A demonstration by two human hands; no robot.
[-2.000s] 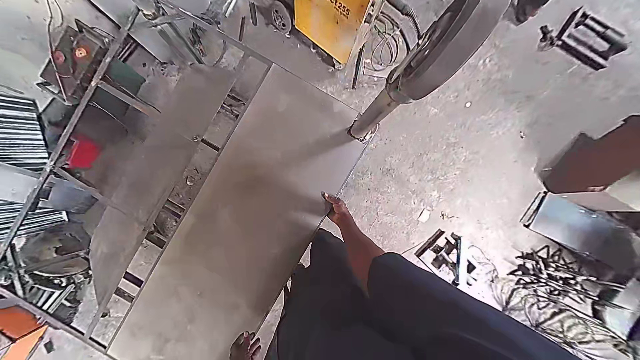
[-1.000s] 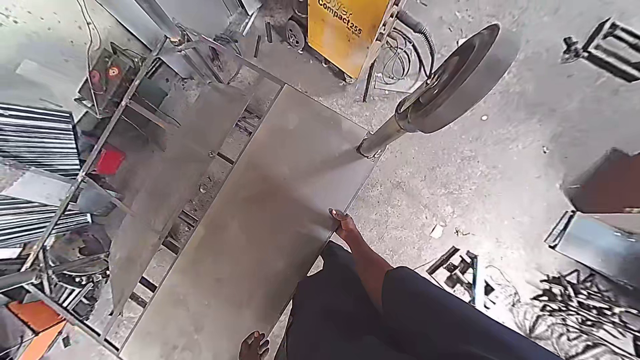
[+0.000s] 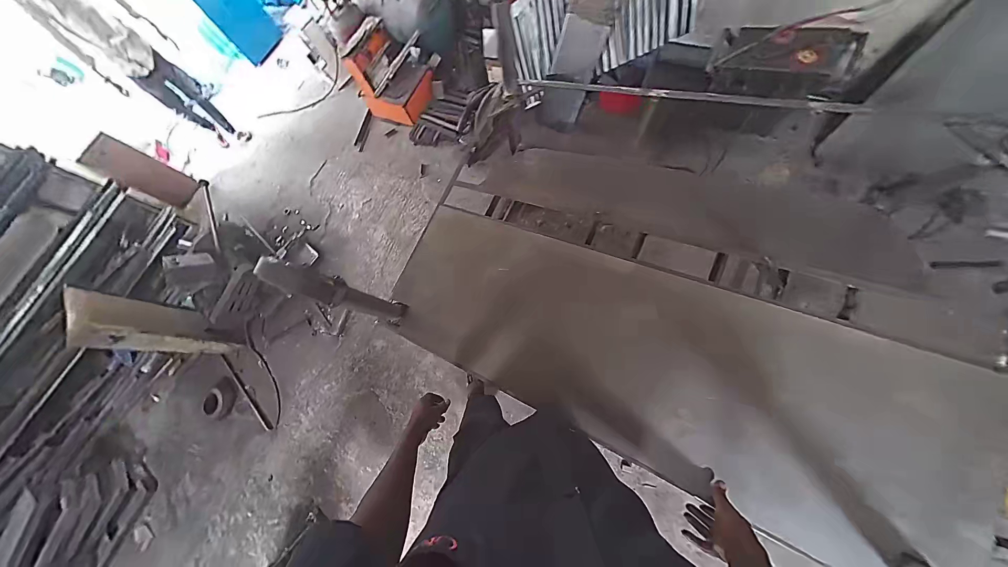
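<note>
A large grey metal sheet (image 3: 630, 339) lies in front of me, and dark shadows fall across it. My right hand (image 3: 715, 516) is at its near edge, lower right, thumb by the edge and the other fingers spread beside it. My left hand (image 3: 431, 411) is off the sheet, left of my legs, with fingers curled and no object visible in it. A metal post with a wheel-like end (image 3: 315, 290) extends left from the sheet's left corner. Beyond the sheet are a slotted metal frame (image 3: 639, 246) and a second dark plate (image 3: 669, 197).
At left stand a beige board (image 3: 142, 319), piled metal bars (image 3: 87, 504) and a round metal ring (image 3: 219, 400) on the floor. An orange box (image 3: 400, 98), a red container (image 3: 620, 102) and metal profiles (image 3: 646, 35) are at the back. A person (image 3: 169, 79) is at upper left.
The view has swung far to the left, bringing the other end of the sheet into sight. My right hand still touches the near edge; my left hand is now visible away from the sheet.
</note>
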